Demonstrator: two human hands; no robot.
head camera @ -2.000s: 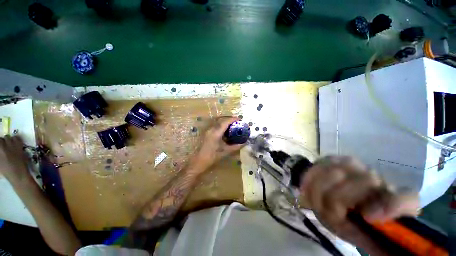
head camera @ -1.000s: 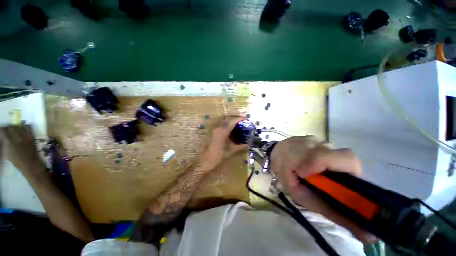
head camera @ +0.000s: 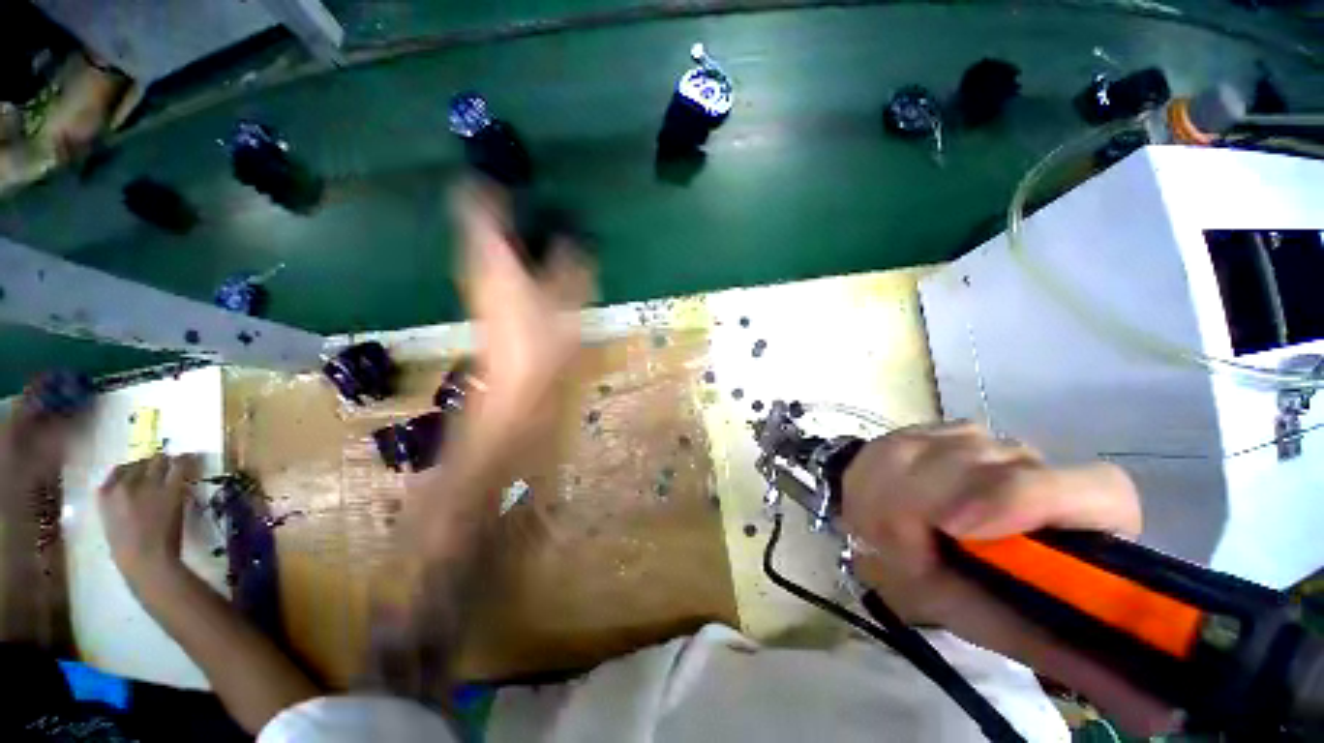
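My right hand (head camera: 980, 501) is closed around the electric screwdriver (head camera: 1082, 588) with its orange grip panel. The silvery screw-feed nozzle (head camera: 791, 447) is over the cream-yellow sheet, with no unit under it. My left hand (head camera: 526, 298) is blurred and reaches over the near side of the green belt. A dark blurred shape, possibly a motor unit (head camera: 556, 240), is at its fingers; whether it is held cannot be told. Three black ribbed units (head camera: 360, 372) lie on the brown board (head camera: 610, 537), one partly hidden by my left forearm.
Several units, some with pale wires, lie on the green belt (head camera: 813, 174). A white box (head camera: 1075, 349) with a clear tube stands at right. Another person's hands (head camera: 145, 515) are at left by a white sheet. Another hand shows at top left. Small dark dots are scattered on the board.
My left hand has moved from the nozzle up and left to the belt; the unit is gone from under the nozzle. The view has shifted, showing more of the belt's far side.
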